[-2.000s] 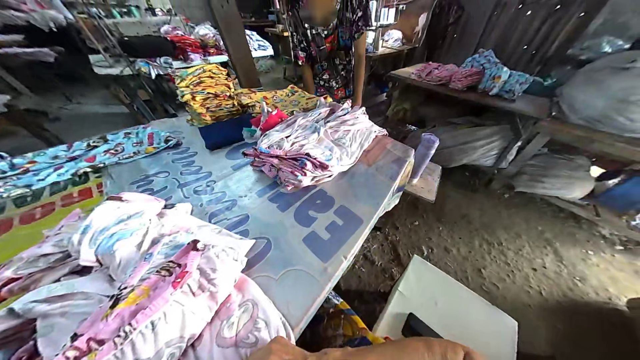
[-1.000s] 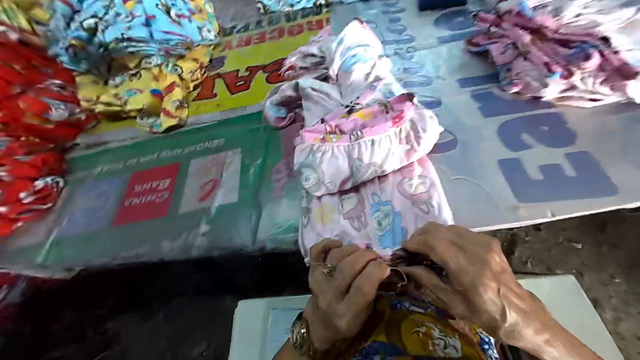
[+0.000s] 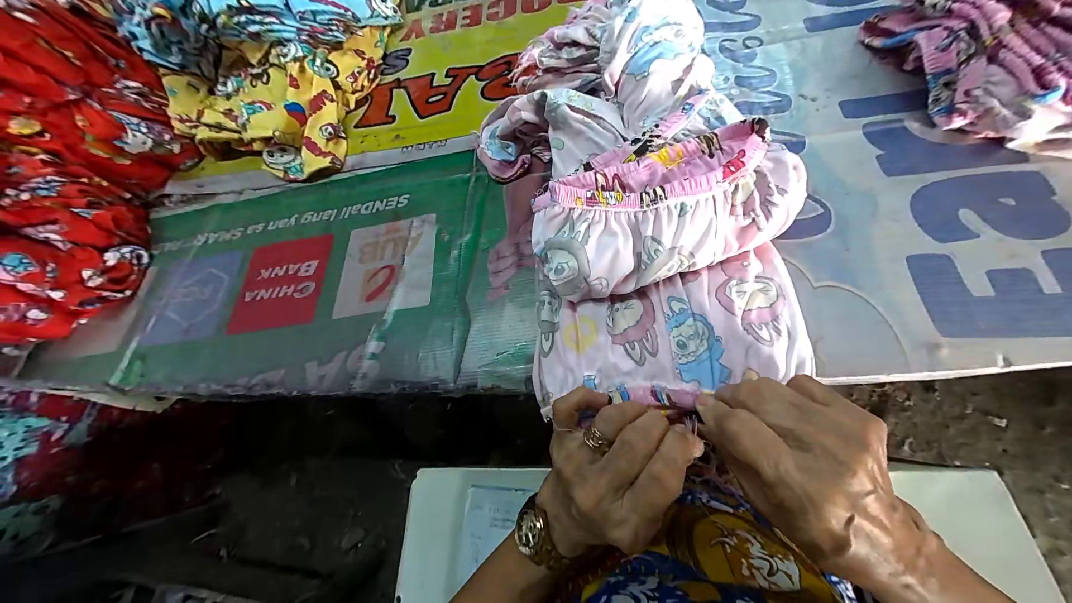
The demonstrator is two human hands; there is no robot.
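Note:
A pale pink printed garment (image 3: 645, 327) with gathered, elastic-looking edges lies over the table's front edge, its near band pinched by both hands. My left hand (image 3: 615, 469), wearing a ring and a wristwatch, grips the band's left part. Close beside it, my right hand (image 3: 791, 461) grips the same band, thumb and fingers pressed together. Fine threads show between the fingertips. Farther back, more crumpled pink and white cloth (image 3: 620, 67) adjoins the garment. Patterned blue and yellow fabric (image 3: 729, 544) lies under the wrists.
The table (image 3: 469, 335) is covered with printed tarpaulin. Red printed cloth (image 3: 67, 167) is heaped at left, beside yellow cloth (image 3: 293, 109) and blue cloth (image 3: 251, 21). Another pink pile (image 3: 988, 67) sits at right. Below the table edge is a white panel (image 3: 963, 511) with a paper on it.
The view has swung left and down since two seconds ago. Both hands are now fully seen at the garment's near band, staying there since one second ago, with the fingers slightly shifted.

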